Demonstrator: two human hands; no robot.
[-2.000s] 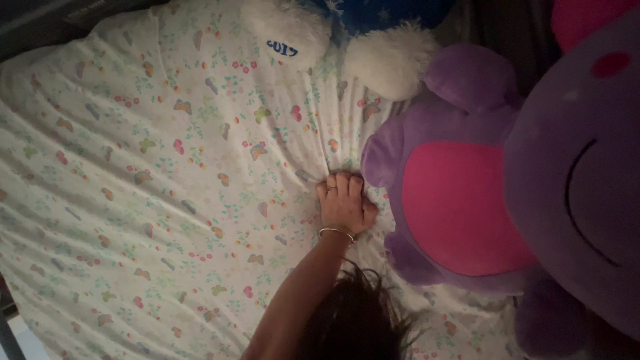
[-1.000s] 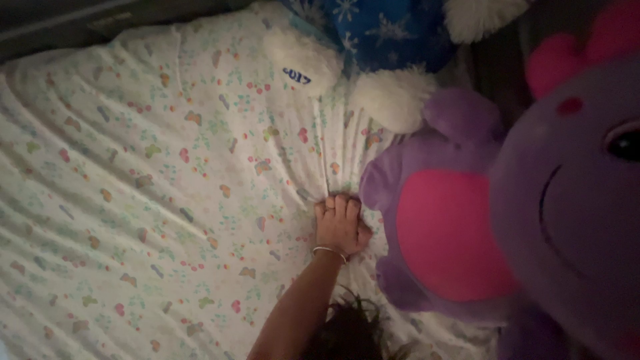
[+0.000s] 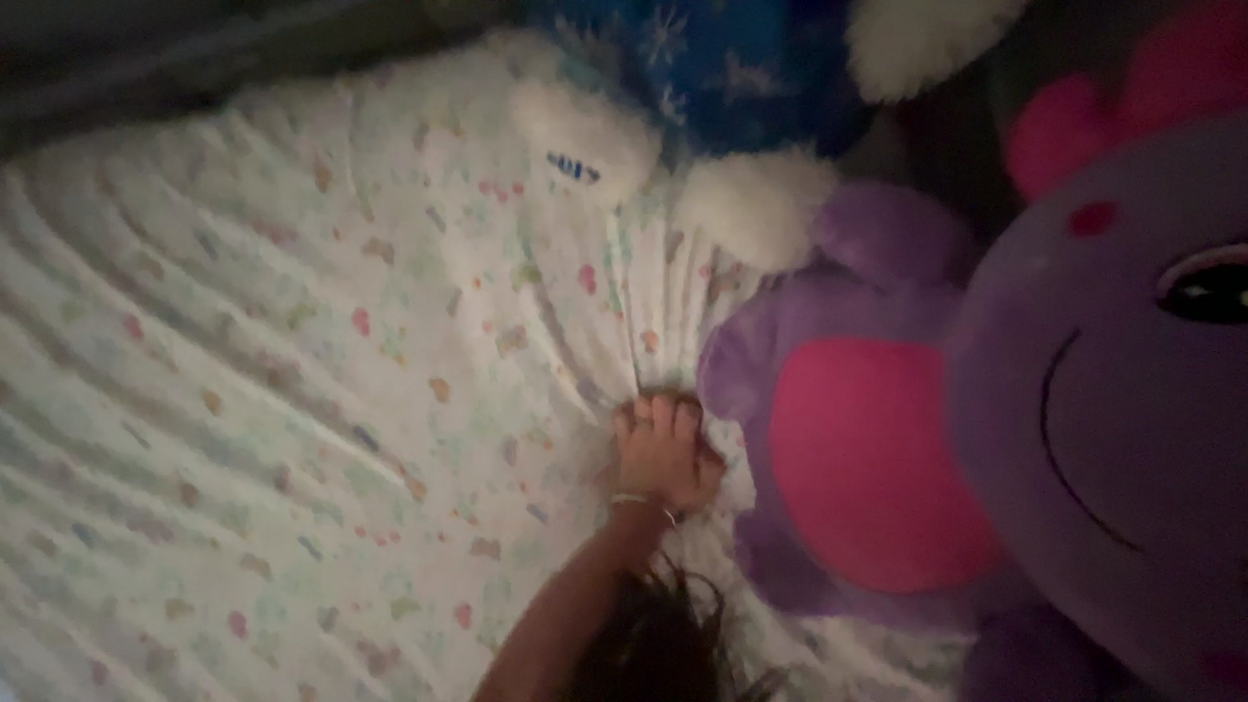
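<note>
My left hand (image 3: 668, 451), with a thin bracelet at the wrist, is palm down on a bed sheet (image 3: 322, 468) printed with butterflies and hearts. Its fingers are bent into the fabric, and taut creases run from them up to the plush feet. Just right of the hand lies a purple plush toy (image 3: 1072, 390) with a pink belly, its limbs close to my thumb. My right hand is not in view. Dark hair hangs over part of the forearm at the bottom.
Above the hand, a second plush toy in blue snowflake fabric (image 3: 721, 78) has white fluffy feet (image 3: 756, 210), one bearing blue writing. A dark edge (image 3: 195, 68) borders the bed at the upper left. The light is dim.
The view has shifted, and the hand and toys appear lower in it. My left hand stays on the sheet beside the purple toy.
</note>
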